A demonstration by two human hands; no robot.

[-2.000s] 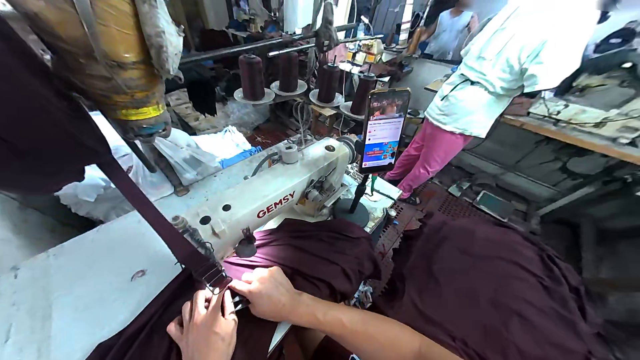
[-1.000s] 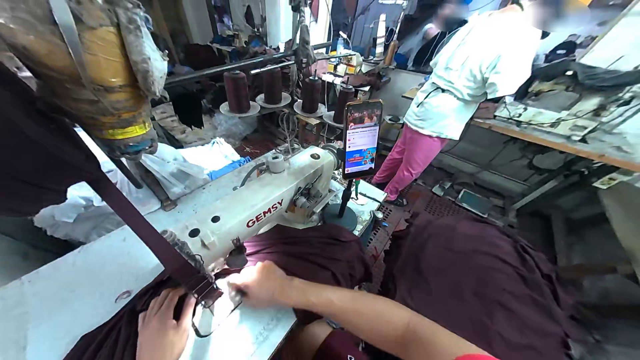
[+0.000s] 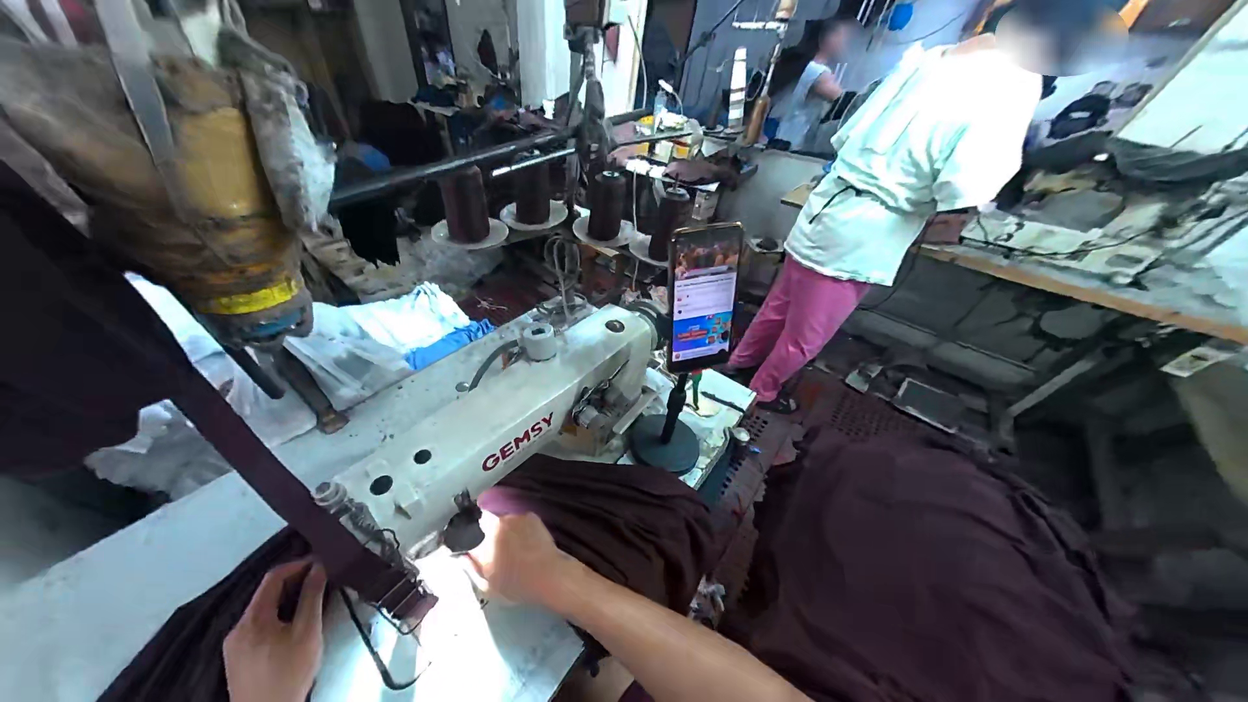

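A white Gemsy sewing machine (image 3: 517, 419) lies diagonally across its white table. Down to its needle area runs a dark maroon fabric strip (image 3: 258, 468), passing into a metal guide (image 3: 400, 595). Left of the guide, my left hand (image 3: 278, 624) has its fingers curled at the dark maroon fabric; whether they grip it is unclear. My right hand (image 3: 517, 556) is beside the machine head, near a dark round part, its fingertips partly hidden. Maroon cloth (image 3: 614, 517) lies bunched behind my right wrist.
A phone (image 3: 704, 297) stands upright on a round-based holder behind the machine. Thread cones (image 3: 606, 207) stand farther back. More maroon cloth (image 3: 907, 565) is heaped at right. A co-worker in a pale shirt (image 3: 907, 166) stands beyond, at another table. A wrapped yellowish object (image 3: 224, 175) hangs upper left.
My hands were close together at the metal guide two seconds ago; now they are apart. My right hand has moved away from the guide toward the machine head.
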